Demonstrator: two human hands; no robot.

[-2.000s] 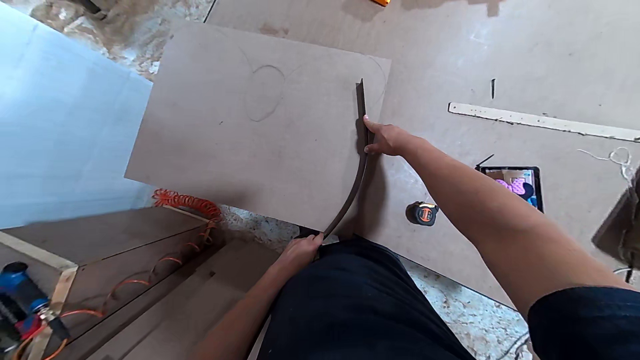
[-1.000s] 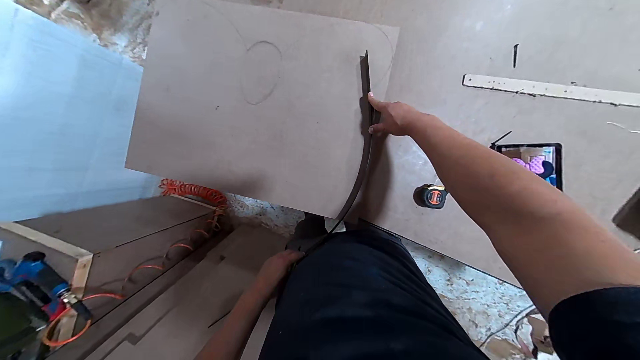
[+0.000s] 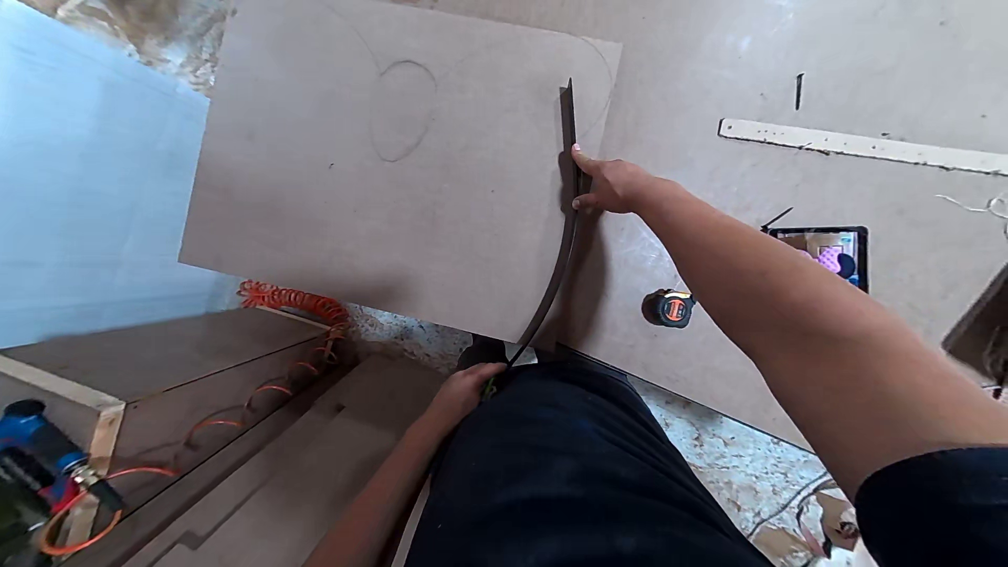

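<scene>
A thin dark flexible strip [image 3: 561, 272] stands on edge along the right side of a flat brown board [image 3: 315, 197], bending toward my body. My right hand [image 3: 614, 185] pinches the strip in its upper part, thumb and fingers at its side. My left hand [image 3: 471, 387] is at the strip's near end, by my thigh; its fingers are partly hidden there. Pencil curves, one a rounded loop, are drawn on the board. A black and orange tape measure [image 3: 669, 308] lies to the right of the strip.
A tablet [image 3: 835, 252], a pale perforated strip [image 3: 850, 146] and a dark thin piece [image 3: 799, 91] lie on the large sheet at right. At left are an orange coiled air hose [image 3: 291, 295], a blue air tool [image 3: 47, 441] and a light blue panel [image 3: 102, 181].
My left hand was lower at my hip one second ago and is now up by the strip's near end. My right hand stays on the strip's upper part.
</scene>
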